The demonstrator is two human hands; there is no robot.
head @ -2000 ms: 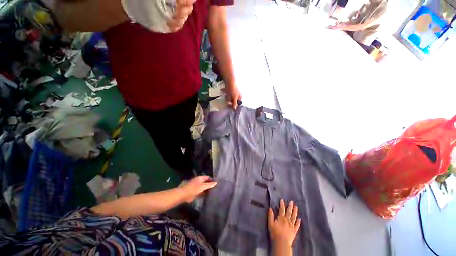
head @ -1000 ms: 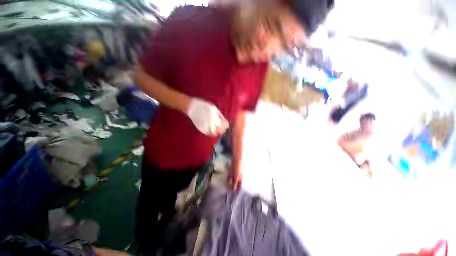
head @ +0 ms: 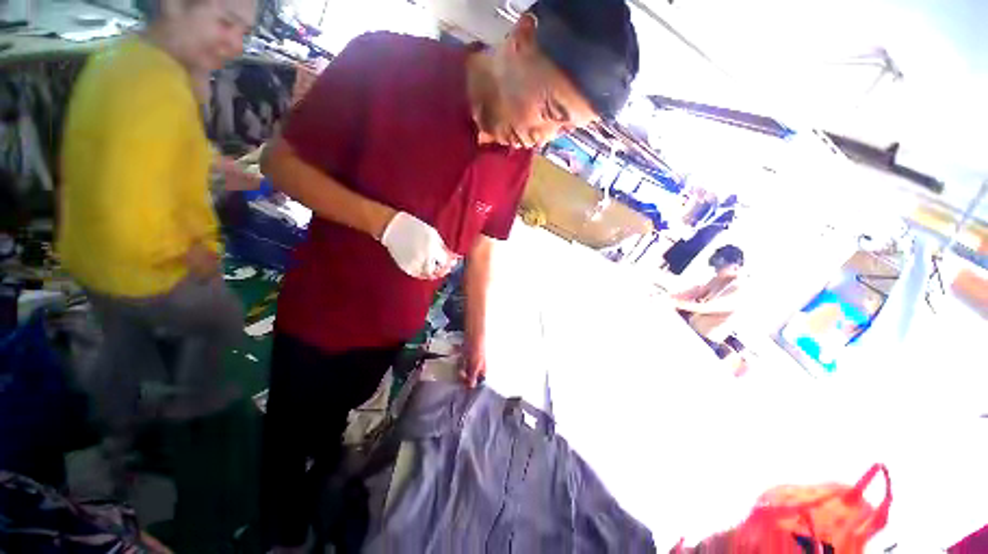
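Note:
The grey-blue stand-collar jacket (head: 493,476) lies on the near end of the white cutting table (head: 607,357), with its white neck label towards the top and its lower part cut off by the bottom edge. My hands are not in view. Only a patterned sleeve (head: 54,514) and a small bit of my left forearm show at the bottom left corner. A person in a dark red shirt (head: 379,184) stands behind the jacket, with one bare hand at its shoulder and a white-gloved hand raised at the waist.
A red plastic bag (head: 796,519) is at the lower right, cut off by the edge. A person in yellow (head: 130,162) is at the left over the green floor. Another person (head: 710,303) is far back along the glaring table, near a blue printed item (head: 829,330).
The view has tilted up. Both my hands, earlier on the jacket, have left the picture. The person in yellow has appeared at the left. The gloved hand is lower in relation to that person's body.

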